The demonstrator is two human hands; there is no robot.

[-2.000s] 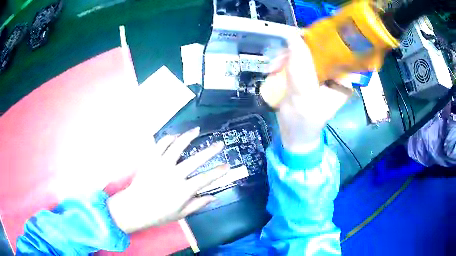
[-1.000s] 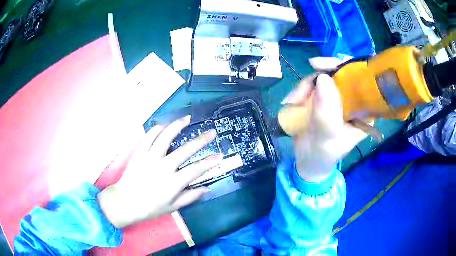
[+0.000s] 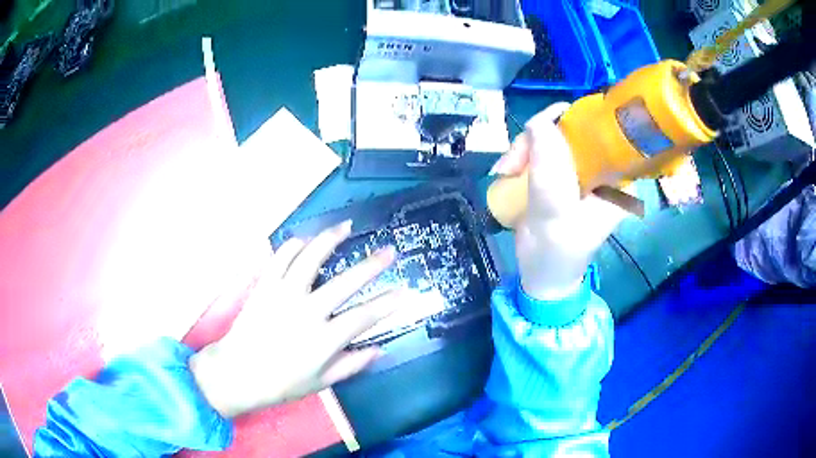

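The circuit board [image 3: 420,255] lies in a black housing [image 3: 488,268] inside the dark holding fixture [image 3: 376,199]. My left hand [image 3: 295,322] lies with spread fingers over the board's left part and hides it. A bright white strip [image 3: 428,307] shows along the board's lower edge. My right hand [image 3: 559,201] is shut on the yellow-orange electric screwdriver [image 3: 626,125]. Its tan nose points down-left, above the fixture's upper right edge; its tip is too dark to make out. The white screw feeder [image 3: 385,112] stands just behind the fixture.
A red mat [image 3: 54,295] is at the left, with a white sheet [image 3: 291,165] at its edge. Blue bins [image 3: 626,45] stand behind the feeder's right. Black units [image 3: 80,40] lie far left. White boxes with fans [image 3: 760,116] and another person's sleeve [image 3: 778,241] are at the right.
The screwdriver went from beside the feeder to low at the fixture's right side, and is now slightly higher and tilted more upright. My left hand has stayed on the board.
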